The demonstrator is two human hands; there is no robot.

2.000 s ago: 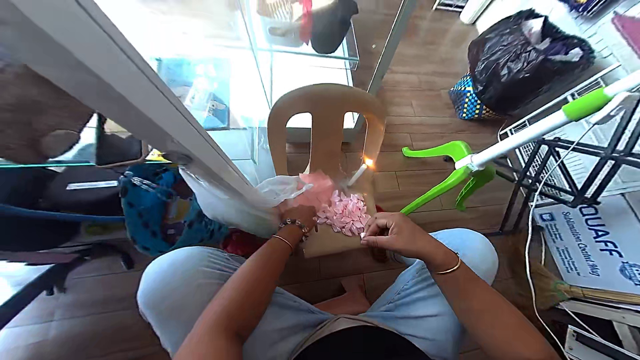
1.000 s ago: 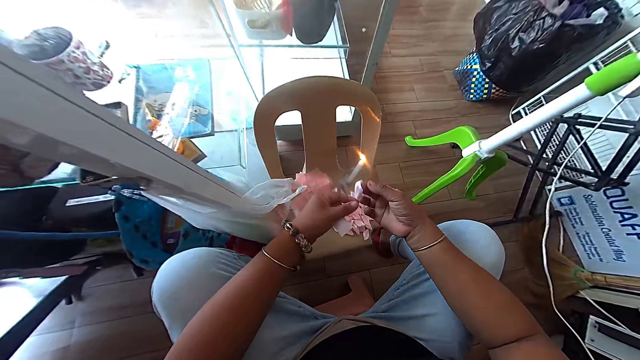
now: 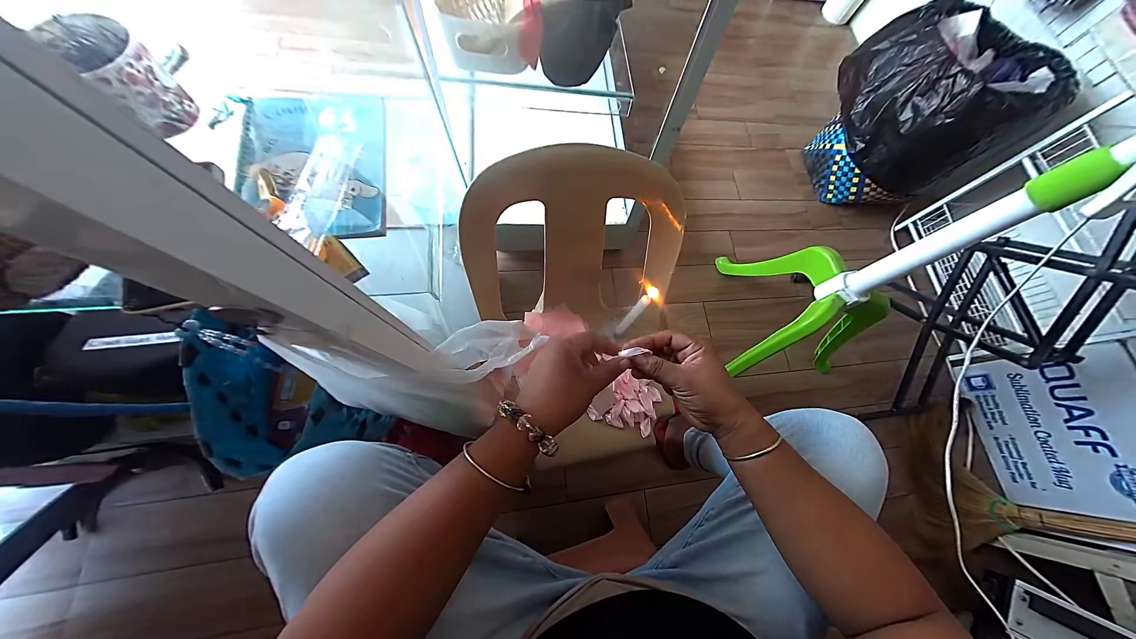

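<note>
Both hands meet above the seat of a tan plastic chair [image 3: 572, 177]. My left hand [image 3: 568, 377] and my right hand [image 3: 688, 377] pinch a small pale pink piece [image 3: 634, 352] between their fingertips; its material is unclear. Just beyond the fingers a lit white candle [image 3: 634, 314] leans to the right, its base hidden. A heap of small pink pieces [image 3: 628, 404] lies on the seat under my hands. Larger pink material [image 3: 552, 327] shows behind my left hand, beside a translucent plastic bag [image 3: 486, 342].
A glass display case [image 3: 532, 96] stands beyond the chair, its metal frame along the left. On the right are a green-footed stand [image 3: 799, 306], a black wire rack [image 3: 1021, 284], a white cable, a printed box [image 3: 1034, 435], a broom, and a woven basket [image 3: 834, 169] with a black bag.
My left hand came off the pink material and met my right hand above the seat. My right hand rose from the heap's right side. The candle has stayed lit.
</note>
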